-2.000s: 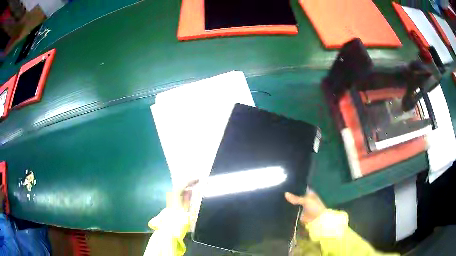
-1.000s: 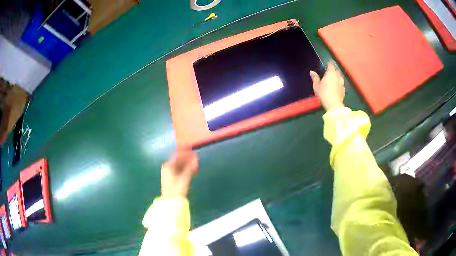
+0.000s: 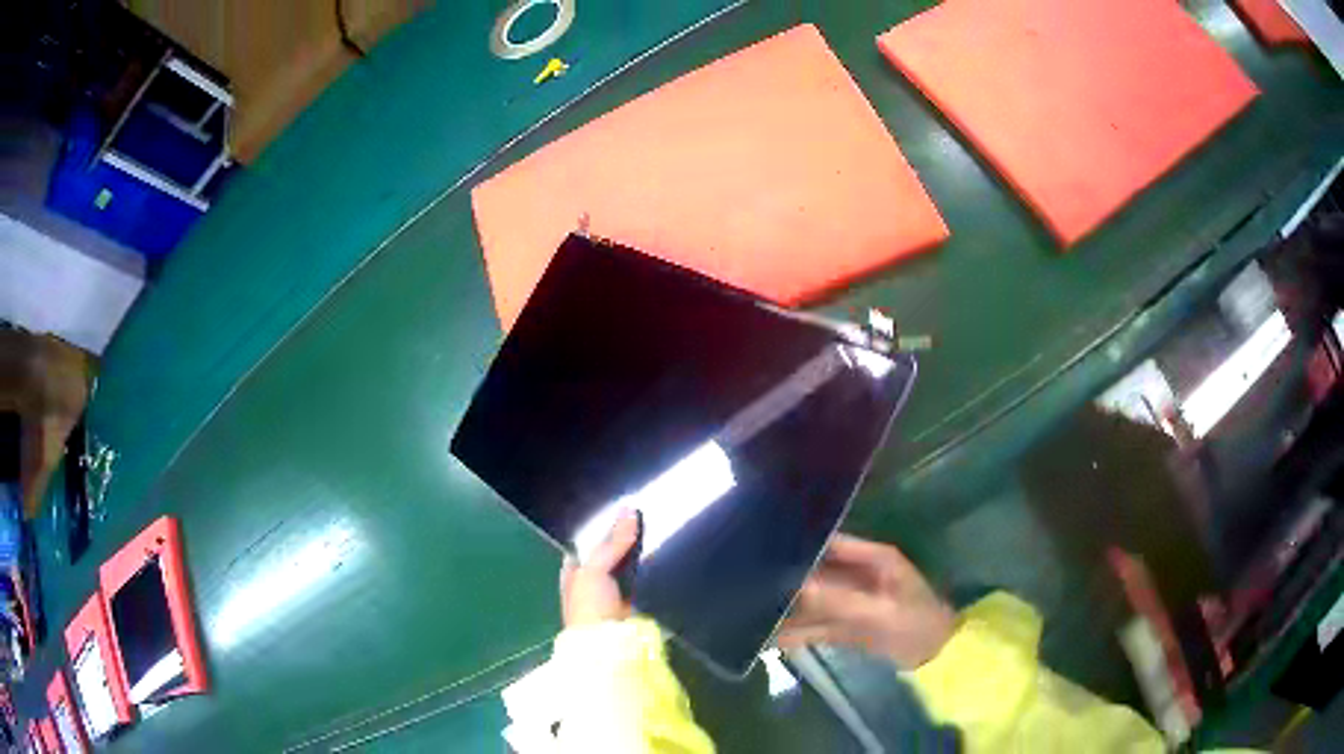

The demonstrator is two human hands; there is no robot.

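A glossy black display panel [image 3: 693,398] is held tilted above the green belt, its far corner over a red-orange foam pad [image 3: 708,162]. My left hand [image 3: 600,578] grips its near left edge with the thumb on the glass. My right hand [image 3: 862,601] is at its near right edge, blurred, with the fingers partly behind the panel; I cannot tell if it grips. A small flex tail shows at the panel's right corner. A second panel lies partly hidden below, near the bottom edge.
A bare red-orange pad [image 3: 1069,111] lies at the upper right. Small black panels on red pads [image 3: 148,626] lie at the lower left. A tape roll [image 3: 532,25] and a small yellow thing [image 3: 551,69] are at the top. The dark, blurred press fixture [image 3: 1164,589] is at the right.
The panel that lay on the foam pad is now lifted off, turned and drawn towards me. My left hand has taken hold of it. My right hand has moved down from the pad's right side.
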